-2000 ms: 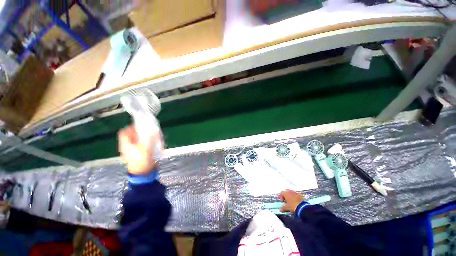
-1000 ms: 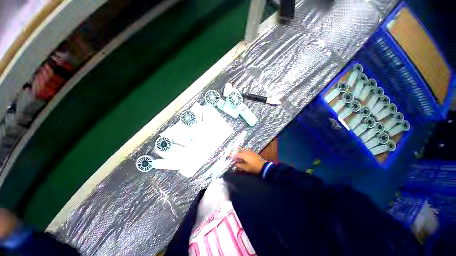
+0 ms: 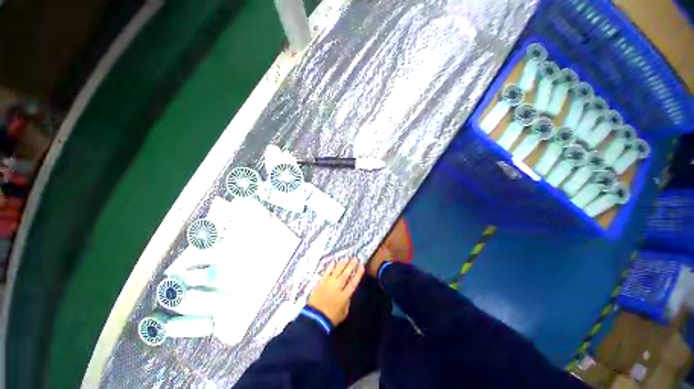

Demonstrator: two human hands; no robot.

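Note:
Several mint and white mini fans lie on the bench, some across white paper sheets [image 3: 262, 251]. One dark-hubbed fan [image 3: 154, 331] is lowest, and two overlapping fans [image 3: 286, 178] lie at the upper end. A black-handled tool with a white tip [image 3: 335, 162] lies beside them. My left hand [image 3: 337, 289] rests palm down at the bench's near edge, fingers extended, with nothing visible in it. My right hand [image 3: 379, 262] is just off the bench edge, small and mostly hidden by my sleeve; its fingers are unclear.
A blue crate [image 3: 554, 199] with rows of fans on brown cardboard stands right of the silvery-covered bench [image 3: 335, 99]. The green conveyor [image 3: 160, 144] curves along the left. A post stands at the belt's edge. Yellow-black tape marks the blue floor, and brown boxes [image 3: 647, 346] are at lower right.
The view has turned and shifted right. My left hand has come from the lower left to the bench edge. My right hand has moved off the bench top. The pale strips beside it are no longer clearly visible.

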